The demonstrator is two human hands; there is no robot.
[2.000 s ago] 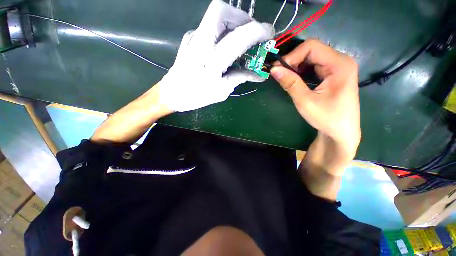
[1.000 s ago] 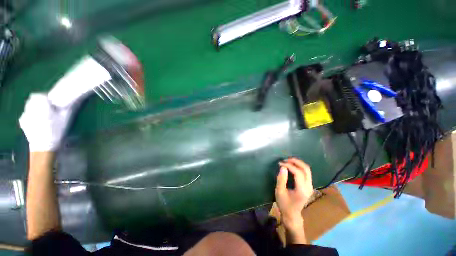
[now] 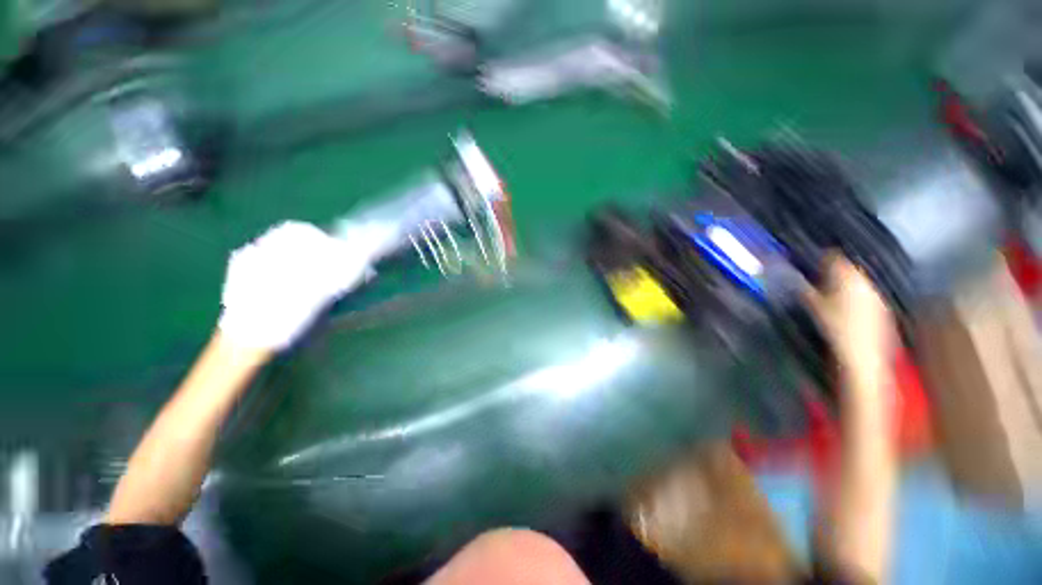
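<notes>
The frame is strongly blurred. My left hand, in a white glove, is closed on one end of a pale tubular unit. Thin pale and red wires hang at the unit's far end. My bare right hand is at the black cable pile on the right. Its fingers are blurred, and whether they hold a cable cannot be told. Blue-handled pliers lie to the left of my right hand.
A black box with a yellow label stands left of the pliers. Red bin shows below the cables, beside cardboard. Another blurred pale unit lies at the back. A dark object with a bright patch is at the upper left.
The circuit board was in both hands at first. My left hand now has the unit further right than a second ago. My right hand has moved right, onto the cable pile. The view has shifted.
</notes>
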